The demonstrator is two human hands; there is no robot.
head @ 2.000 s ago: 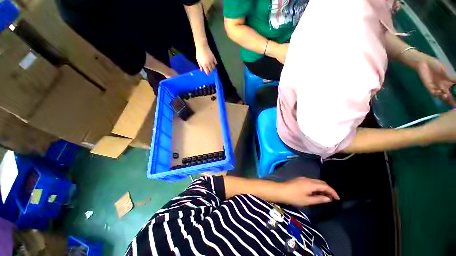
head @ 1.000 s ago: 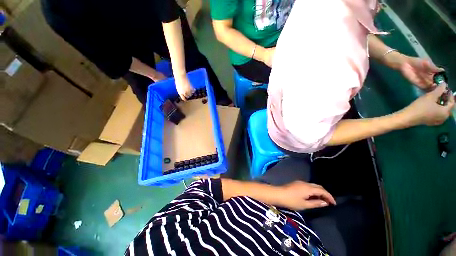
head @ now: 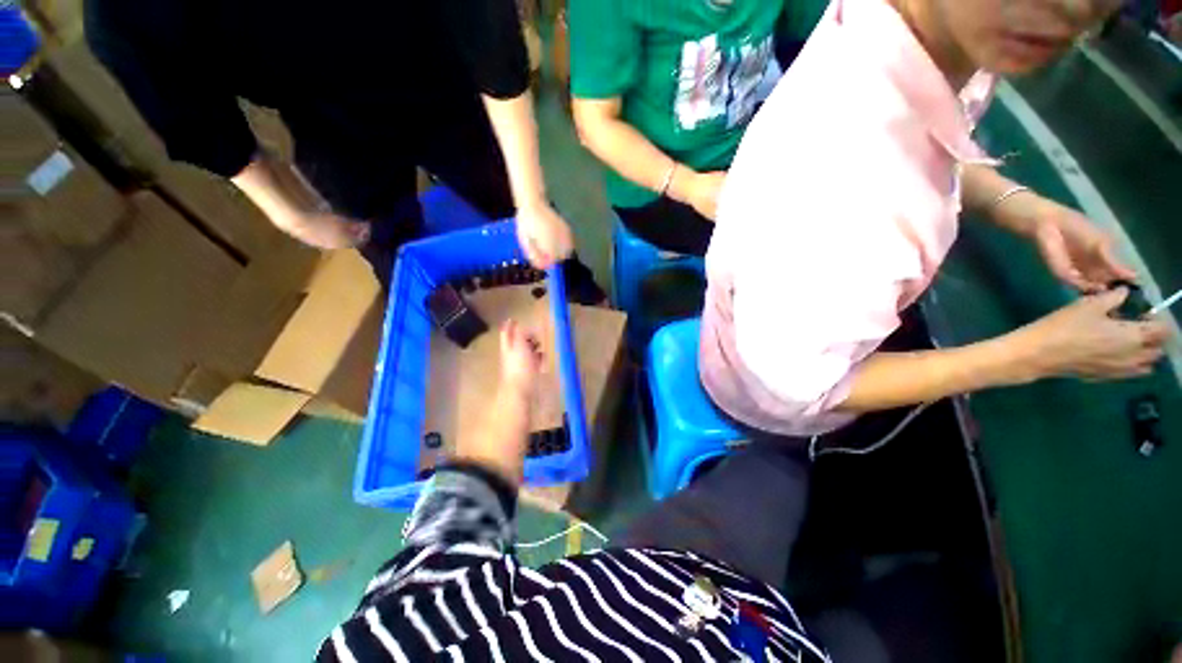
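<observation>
My left hand [head: 521, 360], in a striped sleeve, reaches over the blue crate [head: 397, 402]. Its fingers are blurred, with a small dark spot beside the fingertips; I cannot tell whether it holds a piece. Small black units [head: 495, 277] stand in rows along the crate's far edge, and more black units [head: 550, 442] line the near edge, partly hidden by my forearm. A larger dark block [head: 455, 315] lies at the upper left inside. A single small dark piece [head: 433, 440] lies at the lower left. My right hand is out of the picture.
A person in black grips the crate's far right corner. A person in pink works on a small dark piece over the green bench [head: 1063, 518], beside a blue stool [head: 674, 389]. Cartons [head: 104, 298] stand left. A white cable [head: 557, 534] runs beside my lap.
My left hand has left my lap and swung over into the crate. The person in black has moved a hand from the far units to the crate's corner.
</observation>
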